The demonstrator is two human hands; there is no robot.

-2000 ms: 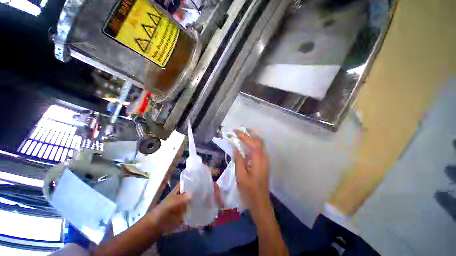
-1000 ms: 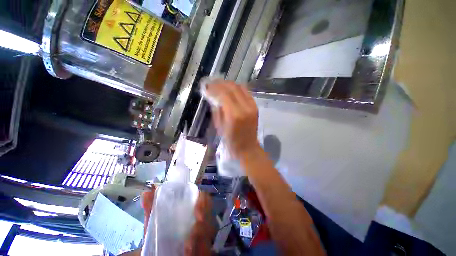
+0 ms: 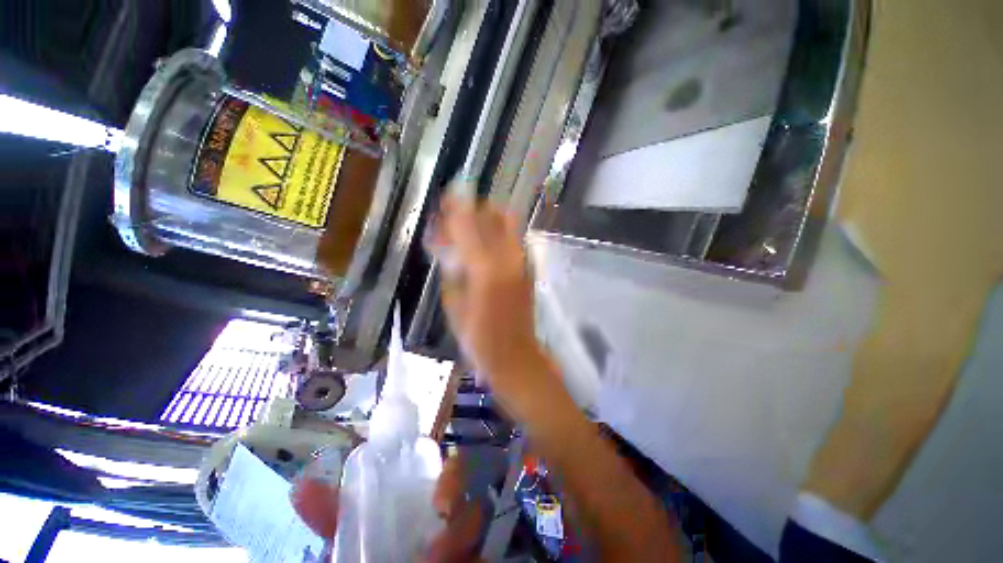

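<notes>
My left hand [image 3: 453, 511] is closed around a translucent white squeeze bottle [image 3: 390, 473] at the bottom centre. The bottle stands nozzle up, its pointed tip near the machine's end. My right hand [image 3: 484, 275] is blurred and reaches over the steel rollers and rails [image 3: 467, 143] of the machine. A small piece of white cloth [image 3: 462, 191] shows at its fingertips; the rest is hidden by the hand. A clear cylinder tank [image 3: 165, 165] with amber-brown contents and a yellow warning label is beside the rollers.
A shallow steel tray [image 3: 671, 262] holding pale sheets is right of the rollers. Pale paper [image 3: 704, 352] and a tan board [image 3: 913, 220] lie beyond it. A round pale fitting with a white sheet [image 3: 258, 511] is at lower left. Dark blue fabric shows at lower right.
My right hand has moved from beside the bottle up to the rollers, and now sits slightly lower left than one second ago. The bottle has moved down and left, still in my left hand.
</notes>
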